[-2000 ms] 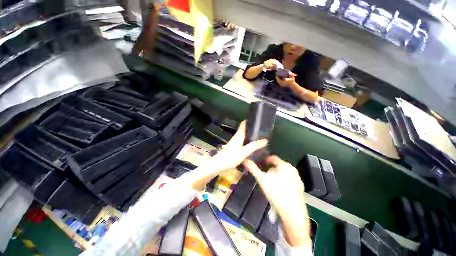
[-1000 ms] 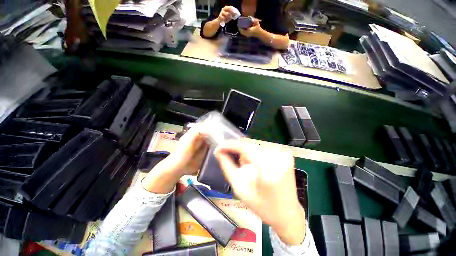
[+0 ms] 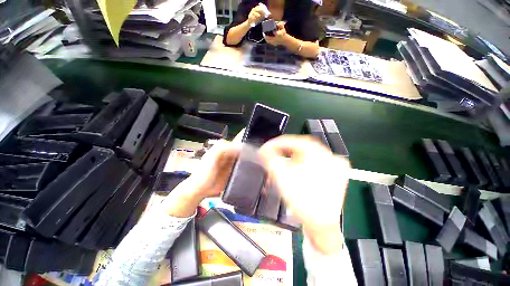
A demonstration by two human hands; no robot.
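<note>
My left hand [image 3: 211, 168] holds a dark oblong device housing [image 3: 244, 187] in front of me, over the printed sheet. My right hand [image 3: 307, 181] is blurred and bright, with its fingers at the housing's upper end. A pale, blurred patch shows at the fingertips; I cannot tell whether it is a film, a wipe or part of the housing. A housing with a glossy face [image 3: 234, 241] lies aslant on the printed sheet [image 3: 278, 233], with another dark unit [image 3: 184, 254] to its left.
Black open shells [image 3: 72, 195] are piled at left. Narrow units [image 3: 383, 212] lie at right. The green belt [image 3: 386, 131] carries a glossy dark rectangle [image 3: 266, 124] and paired units [image 3: 326, 134]. A person's hands [image 3: 274, 33] hold a dark part opposite. Stacked trays [image 3: 447, 67] stand behind at right.
Since two seconds ago the view has turned downward and the held housing is lower in view. Since one second ago my right hand has moved up and right, and the paired units appear slightly further left.
</note>
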